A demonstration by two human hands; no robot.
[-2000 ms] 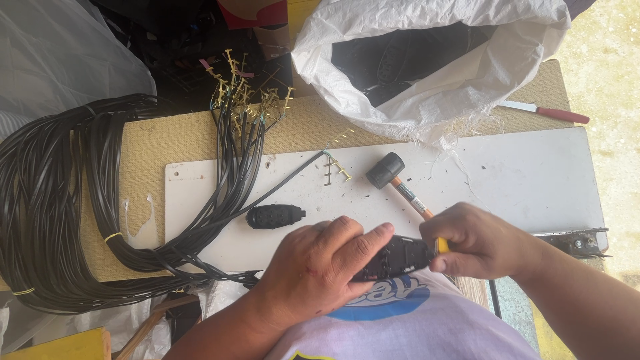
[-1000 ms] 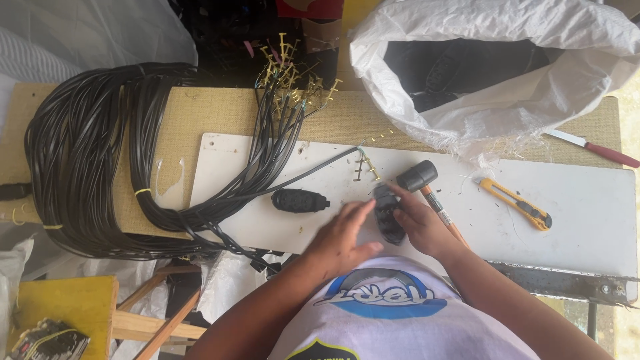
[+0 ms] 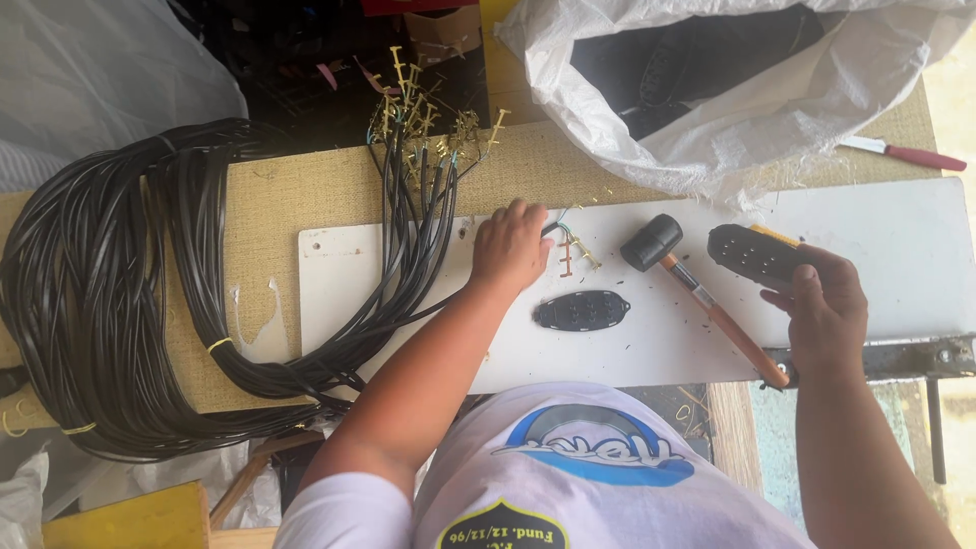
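My left hand (image 3: 509,248) is closed around the end of a black cable, near bared wires with brass contact strips (image 3: 583,250). Below them a black plastic socket half (image 3: 582,311) lies on the white board, its inner side up. My right hand (image 3: 827,305) holds another black plastic socket part (image 3: 755,253), dotted with holes, above the board's right part. A yellow edge shows behind that part, probably the utility knife. Between the hands lies a rubber mallet (image 3: 652,242) with an orange-brown handle.
A big bundle of black cables (image 3: 99,290) covers the left, its brass-tipped ends at the back. A white woven sack (image 3: 579,130) with black parts stands at the back right, beside a red-handled knife (image 3: 924,157). A metal bar (image 3: 907,357) edges the board at the right.
My hands have moved apart: the left to the cable end, the right to the right with the black part. The socket half beside the cable now lies farther right, inner side up.
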